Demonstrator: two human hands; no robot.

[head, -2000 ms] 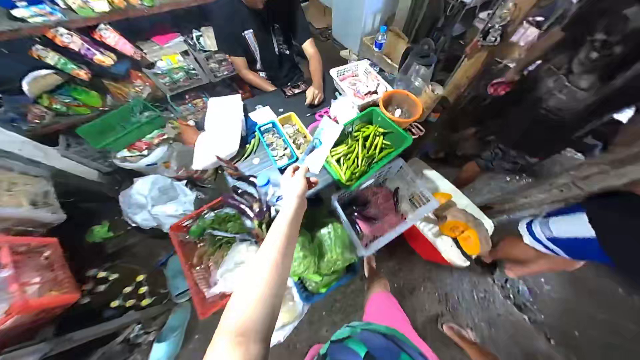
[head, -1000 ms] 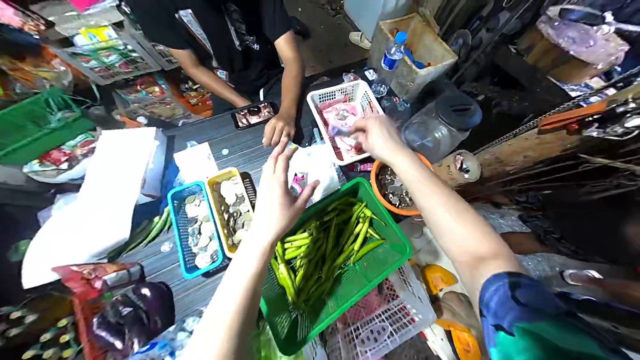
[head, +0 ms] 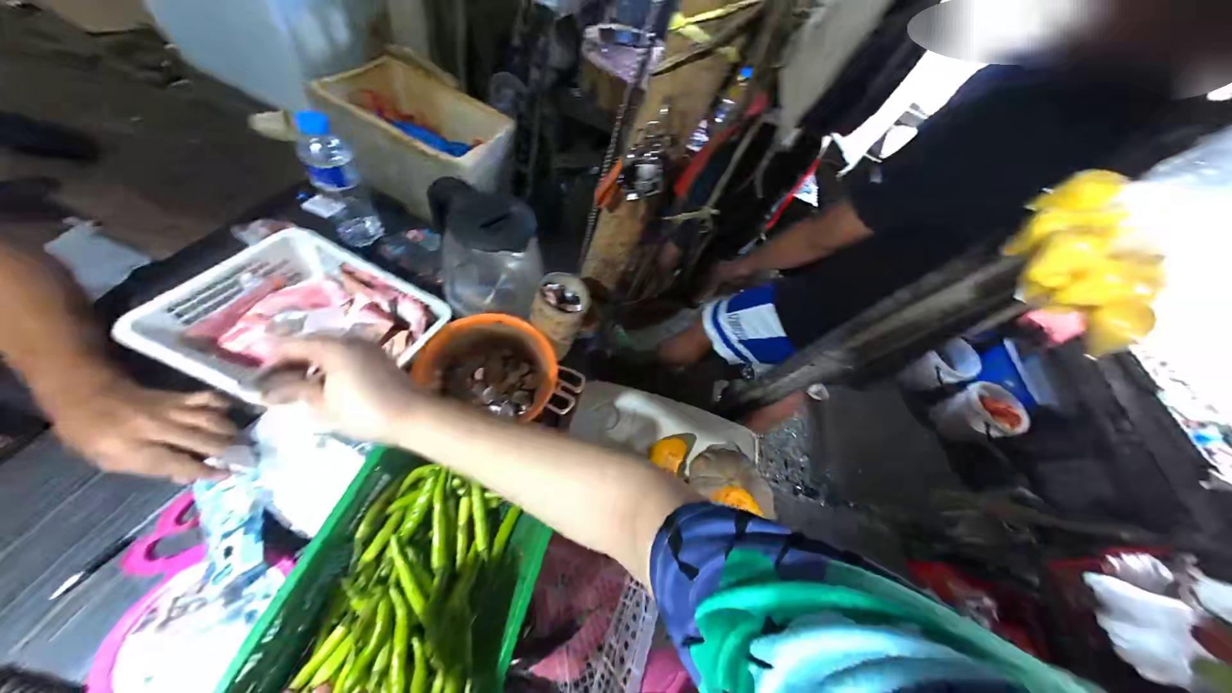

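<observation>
My right hand [head: 337, 385] reaches over the near edge of a white plastic basket [head: 279, 245] that holds crumpled banknotes [head: 298, 308]. Its fingers are blurred, so whether they grip anything is unclear. My left hand is out of the frame. Just left of the basket lies another person's hand [head: 144, 433], by a clear plastic bag [head: 313, 462]. An orange bowl of coins [head: 491, 371] stands right of my hand. Below my forearm, a green plastic basket holds long green chili peppers [head: 414, 577]. Pink-handled scissors [head: 159, 539] lie at the lower left.
A clear plastic pitcher [head: 489, 252], a water bottle [head: 327, 159] and a foam box [head: 414, 115] stand behind the basket. Cut squash [head: 736, 498] sits right of my forearm. A person in dark clothing [head: 962, 173] is beyond a wooden beam [head: 885, 332].
The view has swung right. My left hand, over the table a second ago, is out of view. The other person's hand now lies beside the banknote basket. My right hand remains at that basket.
</observation>
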